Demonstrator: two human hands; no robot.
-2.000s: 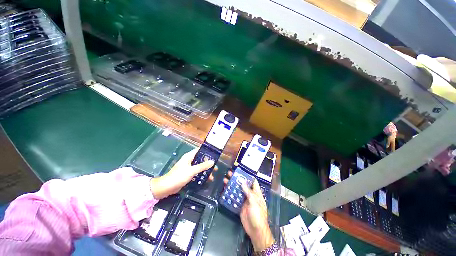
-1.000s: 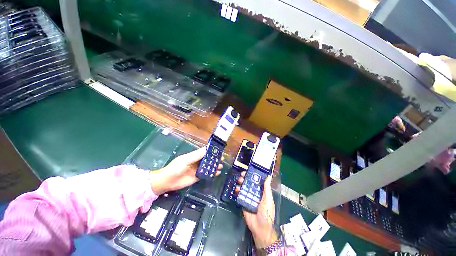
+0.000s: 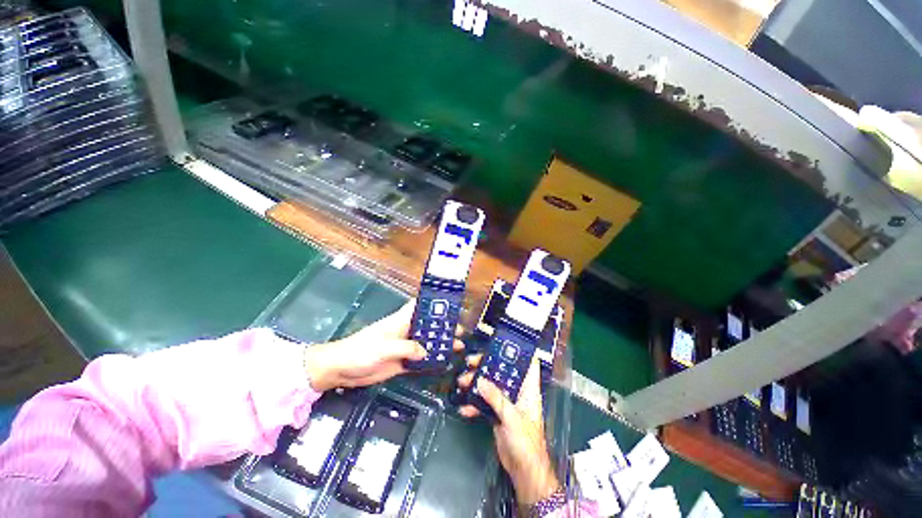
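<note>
My left hand point(image 3: 376, 349) holds an open flip phone point(image 3: 443, 288) upright, its thumb at the lower keys. My right hand point(image 3: 518, 430) holds a second open flip phone point(image 3: 524, 316), its thumb at the lower left of the keypad. Both main displays are white with blue blocks. Below the hands, a clear blister tray point(image 3: 430, 460) holds two black phones point(image 3: 379, 453) with pale centres in its pockets. Another open handset point(image 3: 552, 334) lies partly hidden behind the right phone.
Stacked trays point(image 3: 76, 121) stand far left. A spare tray point(image 3: 334, 167) with black parts lies behind the wooden board point(image 3: 308, 225), near a yellow carton point(image 3: 573, 214). White cards point(image 3: 639, 467) lie right. A pale metal frame point(image 3: 708, 379) crosses the right side, before a neighbour's phones point(image 3: 776, 400).
Both phones have shifted and turned in the hands. Blue blocks now show on the right phone's display, which was white one second ago. The right thumb has come onto the keypad.
</note>
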